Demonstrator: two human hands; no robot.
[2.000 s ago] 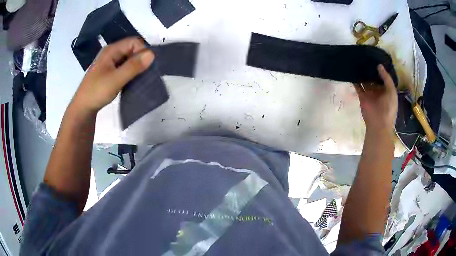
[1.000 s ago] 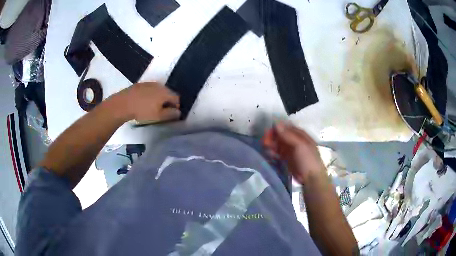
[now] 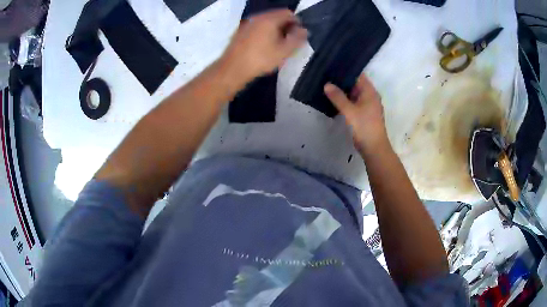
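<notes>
My right hand (image 3: 360, 108) grips the lower edge of a black cut panel (image 3: 348, 54), thumb on top, right of centre. My left hand (image 3: 273, 39) is above a second black panel (image 3: 253, 105) and hides its middle; the fingers are bent near the first panel's left edge, and whether they hold cloth is unclear. The second panel's lower end lies flat on the white table cover. Both panels reach up toward the top of the picture.
A black tape roll (image 3: 95, 98) lies at left below a dark cut piece (image 3: 137, 45). Gold-handled shears (image 3: 459, 53) lie at upper right. The steam iron (image 3: 490, 162) stands at the right edge beside a brown scorch on the table cover (image 3: 420, 150). Scraps lie below right.
Both hands have moved up over the table. The right hand, away from the cloth a second ago, now grips the right panel, which has turned. The middle panel now lies more upright in the picture.
</notes>
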